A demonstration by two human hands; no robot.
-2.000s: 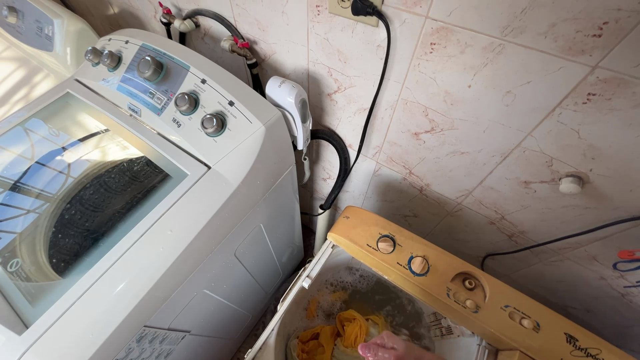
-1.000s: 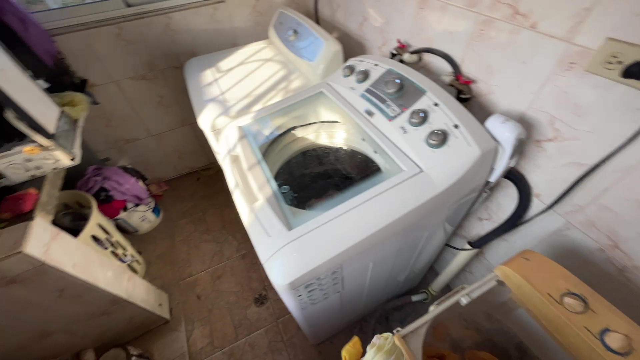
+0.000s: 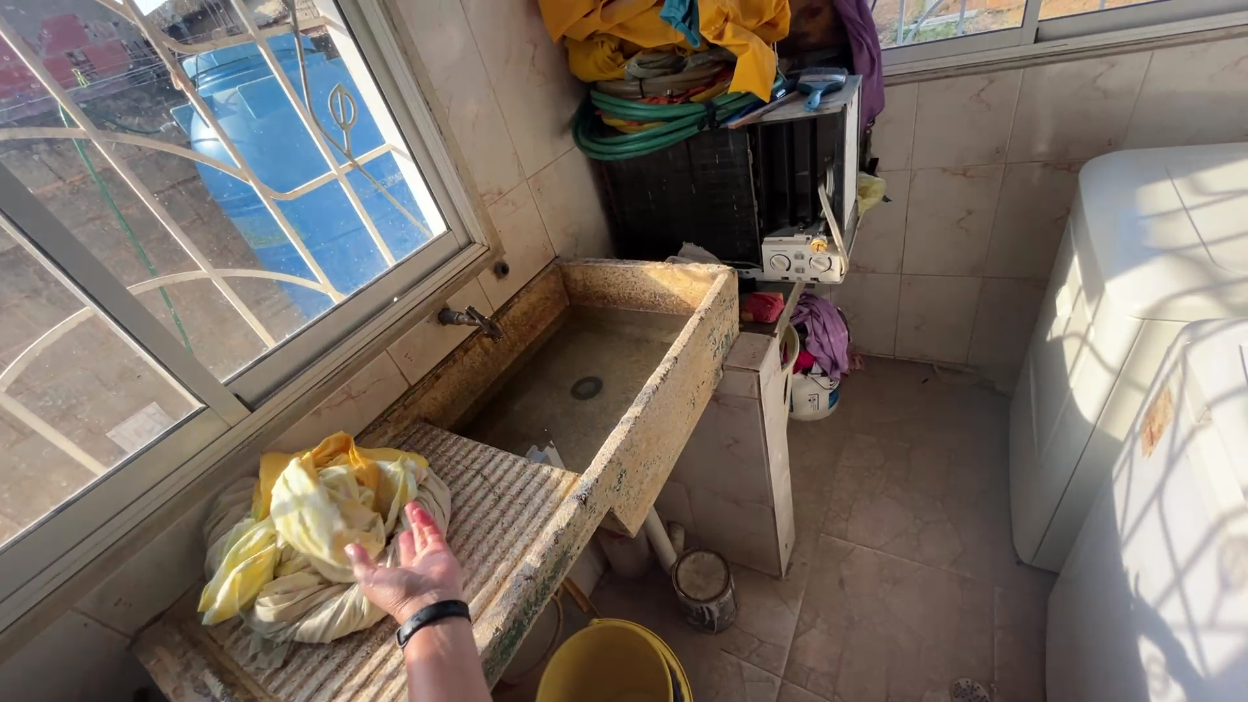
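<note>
A wet bundle of yellow, orange and cream cloths (image 3: 322,526) lies heaped on the ribbed washboard (image 3: 517,497) of a worn stone laundry sink, beside the window. Over the right edge of this bundle is my left hand (image 3: 414,575), a black band on its wrist. Its palm faces up and its fingers are spread, with nothing held; whether it touches the cloth I cannot tell. My right hand is out of view.
Beyond the washboard are the sink basin (image 3: 585,370) and a wall tap (image 3: 473,320). A yellow bucket (image 3: 609,663) and a can (image 3: 704,585) stand on the floor. White machines (image 3: 1141,507) stand at right.
The view has swung far, from the washing machines to the stone sink. Two seconds ago a hand was by yellow cloth in the wash tub; now my left hand is at the cloth bundle.
</note>
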